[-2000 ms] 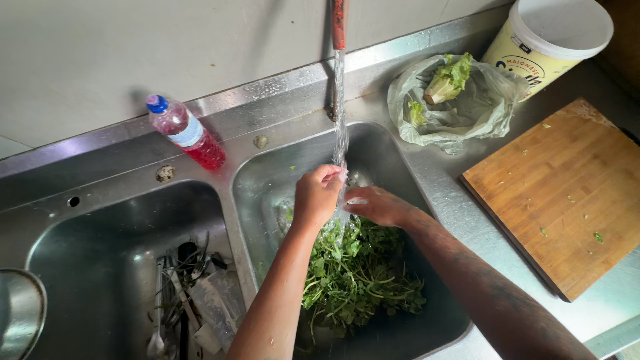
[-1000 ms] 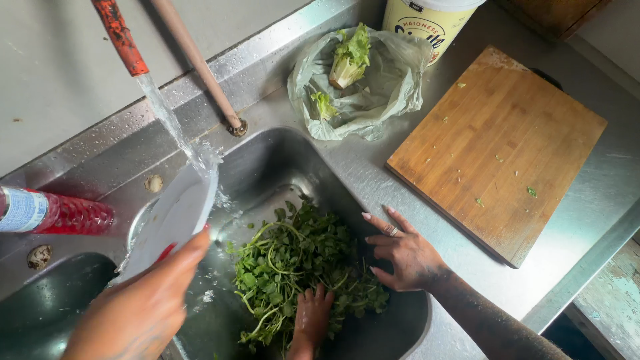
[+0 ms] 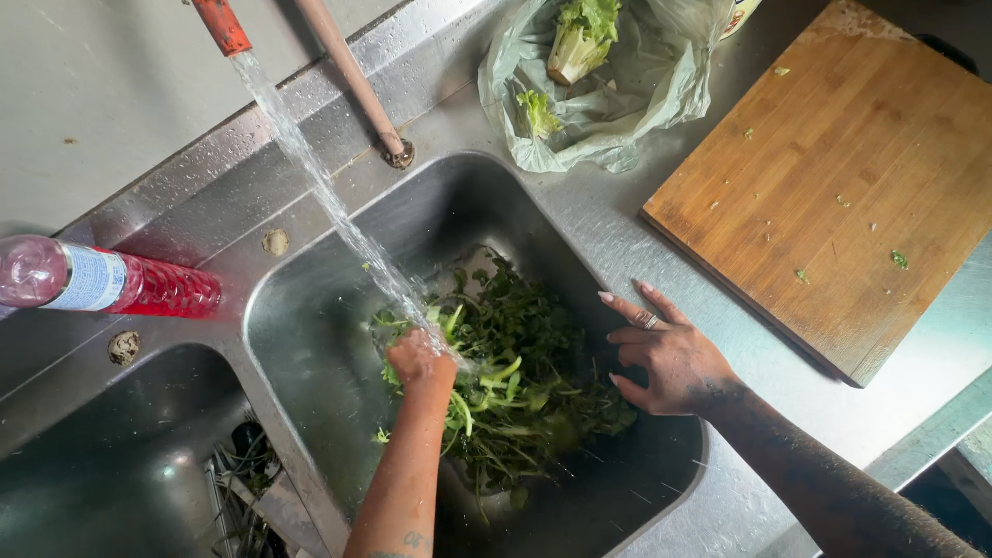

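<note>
My left hand is in the right-hand basin, closed on leafy greens under the running water; the stream and stalks partly hide its fingers. The bunch lies loose and wet across the middle of the basin. At the basin's right rim rests my right hand, palm down, fingers apart, a ring on one finger, holding nothing. The water falls from a red pipe end at the upper left.
A bottle of red liquid is at the left. Utensils lie in the left basin. Behind stands a pinkish pipe. A plastic bag holds a lettuce stump; a wooden cutting board lies right.
The white dish under the stream, and the hand holding it at the left, have gone from view. Water now falls onto my left hand and the greens. My right hand remains at the basin's right side.
</note>
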